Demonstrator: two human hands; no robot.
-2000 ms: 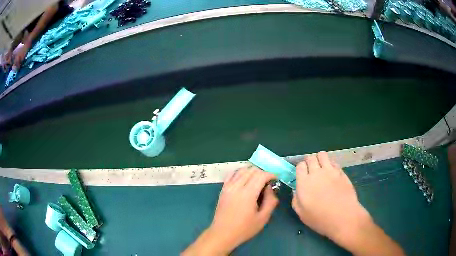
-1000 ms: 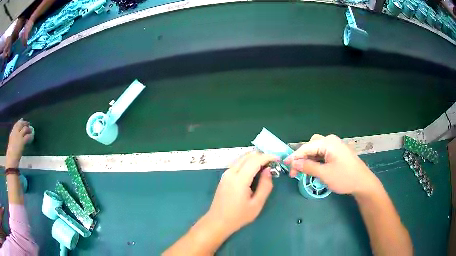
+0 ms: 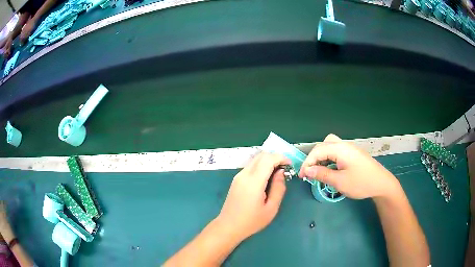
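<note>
A turquoise fan body lies between my hands, its round head under my right hand and its flat handle shell reaching over the belt edge rail. My left hand pinches a small circuit board with silvery parts beside the handle. My right hand is at the handle near the head, its thumb and forefinger closed together at the board's side. Whether the fingertips hold a thin wire is too small to tell.
Fan bodies lie on the conveyor belt, at left and far right. PCB panels lie at left and right. More fan bodies sit at left. Another person's arm shows at lower left.
The belt's fan bodies have moved left. My right hand has come off the fan head toward the board, uncovering the grille. The other person's arm has drawn back from the belt.
</note>
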